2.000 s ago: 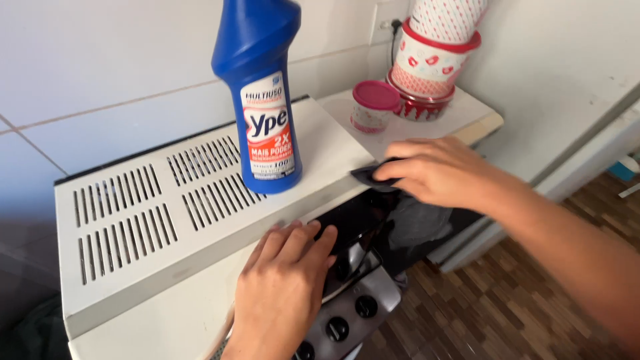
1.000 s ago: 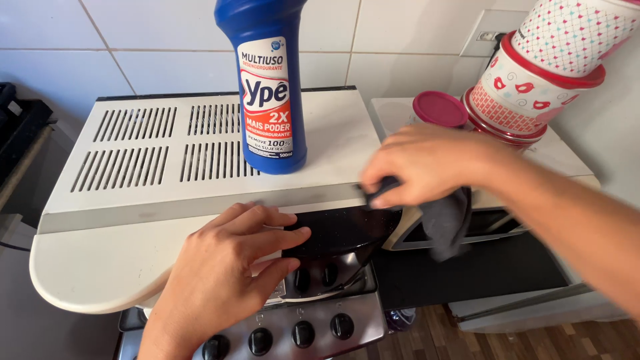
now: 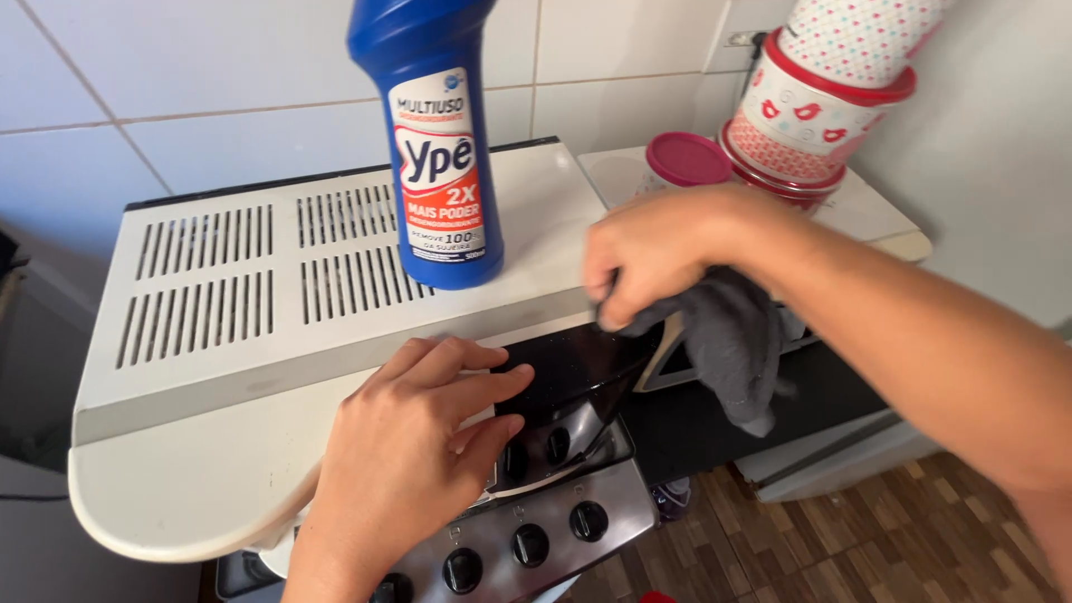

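Observation:
My right hand (image 3: 662, 251) grips a dark grey cloth (image 3: 729, 343) at the right end of the range hood's glossy black front panel (image 3: 569, 364); the rest of the cloth hangs down. The fingertips of my left hand (image 3: 427, 419) rest at the left part of that panel, with the fingers slightly spread and nothing held. Behind both hands, the white vented range hood (image 3: 536, 243) carries an upright blue Ypê cleaner bottle (image 3: 444, 167).
Below the hood is a stove with black knobs (image 3: 529, 545). Stacked patterned canisters (image 3: 812, 126) and a pink-lidded container (image 3: 687, 159) stand at the back right. A socket (image 3: 741, 38) with a plug is on the tiled wall.
The cloth stays in my right hand, its hanging part swinging about. My left hand remains by the black panel. The view has shifted and turned.

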